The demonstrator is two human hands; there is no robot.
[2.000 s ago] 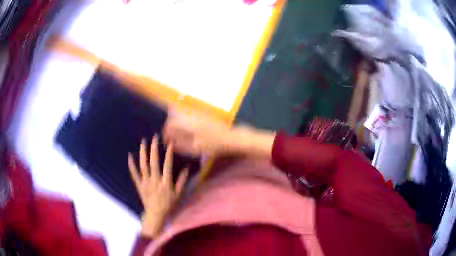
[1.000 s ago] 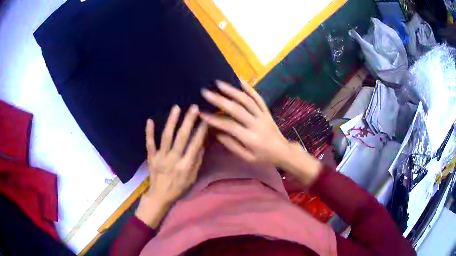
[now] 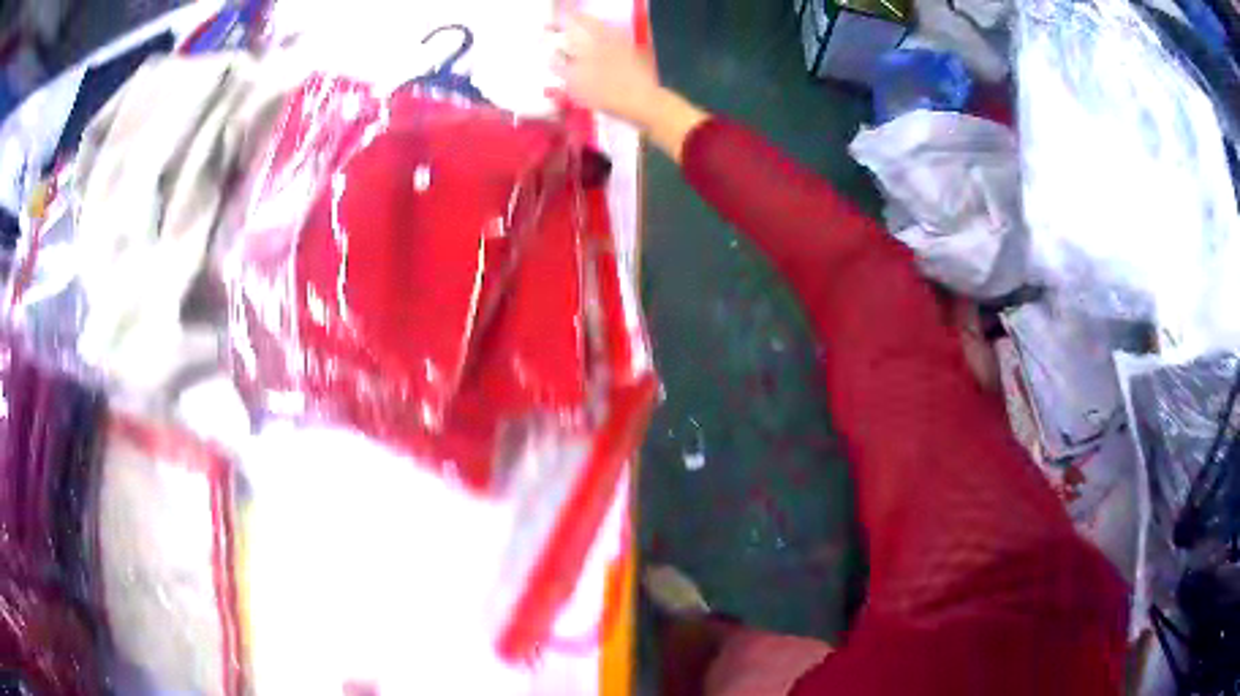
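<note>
Red garments [image 3: 408, 245] lie in clear, glossy plastic on the white table [image 3: 394, 571], with a dark hanger hook [image 3: 446, 48] at their top. A clear bag with a red edge strip [image 3: 578, 524] lies at their lower right, near the table's edge. My right hand [image 3: 608, 68] is at the top, beyond the red garments by the table's right edge. Its fingers are blurred against the glare, so whether it holds anything cannot be told. My left hand is not in view.
Pale grey-white garments [image 3: 163, 190] lie left of the red ones. Dark maroon bagged items [image 3: 48, 503] are at the left edge. Green floor [image 3: 734, 394] runs right of the table. White plastic bags [image 3: 952, 204] and a box [image 3: 854, 34] stand beyond it.
The view has shifted from the dark garment to the red bagged garments; the dark garment is out of view. My right arm has stretched far forward. My left hand has left the picture.
</note>
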